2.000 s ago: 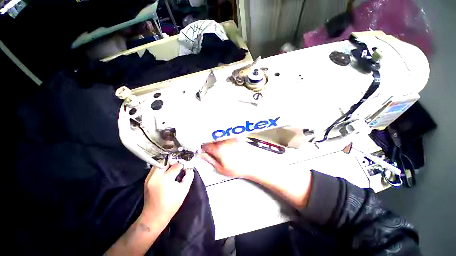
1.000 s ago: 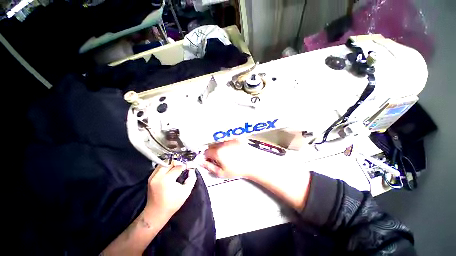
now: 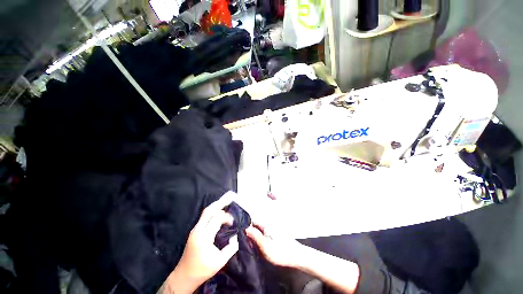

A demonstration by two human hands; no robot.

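Observation:
The black garment (image 3: pixel 172 166) fills the left side and hangs over the table's front edge. My left hand (image 3: pixel 209 244) holds a bunched fold of its shinier purplish lining (image 3: pixel 249 270), in front of the table edge. My right hand (image 3: pixel 272 244) pinches the same cloth just to the right; its fingertips are partly hidden by the fabric. The white sewing machine (image 3: pixel 378 120) with blue "protex" lettering stands to the upper right. Its needle area (image 3: pixel 289 158) has no hand at it, and the garment lies left of it.
The white machine table (image 3: pixel 344 201) extends to the right, with scissors and clutter (image 3: pixel 479 186) at its end. A red-and-black tool (image 3: pixel 358 163) lies under the head. Dark thread cones (image 3: pixel 367 14) stand behind. A heap of black garments (image 3: pixel 103 103) lies left. A pink plastic bag (image 3: pixel 470 54) is behind.
Both hands have left the needle area with the cloth and moved down toward me, in front of the table. The garment has been pulled left of the head. The view has shifted, showing more background.

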